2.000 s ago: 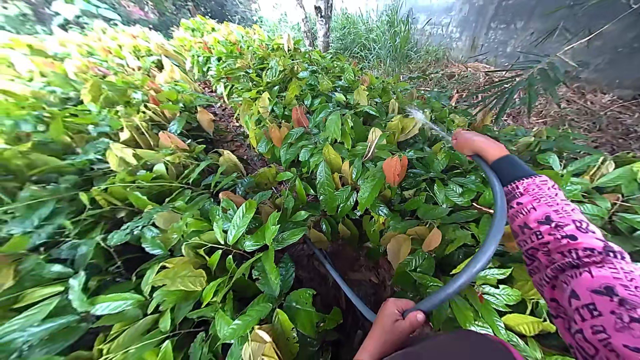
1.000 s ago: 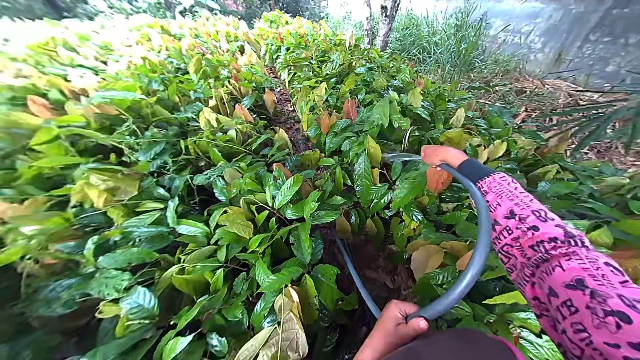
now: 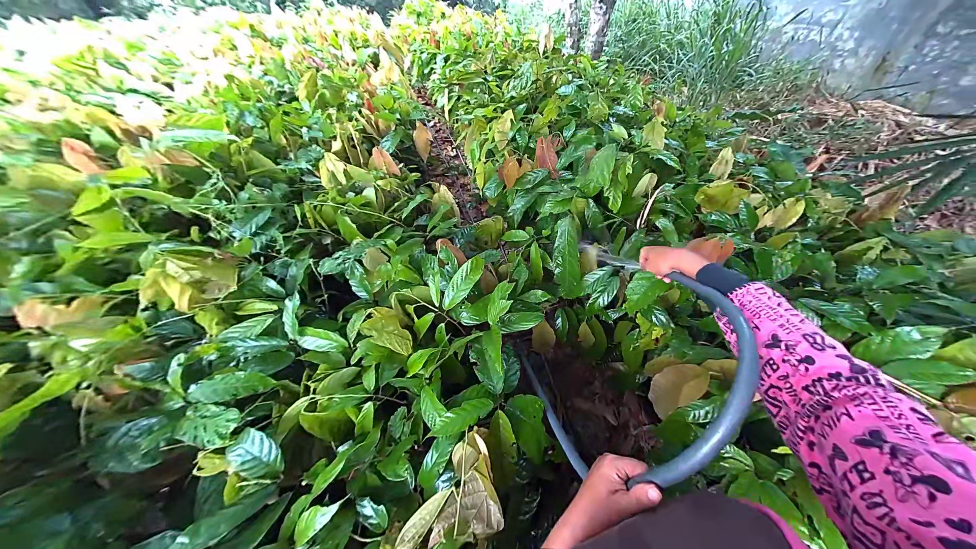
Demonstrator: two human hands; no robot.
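Observation:
A grey hose (image 3: 736, 412) bends in a wide loop between my two hands. My right hand (image 3: 671, 261), at the end of a pink printed sleeve, grips it close to its outlet, and a stream of water (image 3: 610, 258) leaves toward the left into the leaves. At the bottom of the view my left hand (image 3: 610, 488) is closed around a lower part of the hose. From there the hose runs down between the plants, where leaves hide the rest. Leafy young plants (image 3: 488, 305) with green and some reddish-brown leaves surround both hands.
A narrow gap with dry litter (image 3: 450, 160) runs between the plant rows. Bare dark soil (image 3: 602, 404) shows near my left hand. Thin trunks (image 3: 598, 27), tall grass (image 3: 694, 53) and a grey wall (image 3: 900, 46) stand behind. Palm fronds (image 3: 930, 164) reach in from the right.
My right hand has swung the hose end lower and to the left, and the water now points left rather than up and away. My left hand keeps its hold. The view has shifted somewhat.

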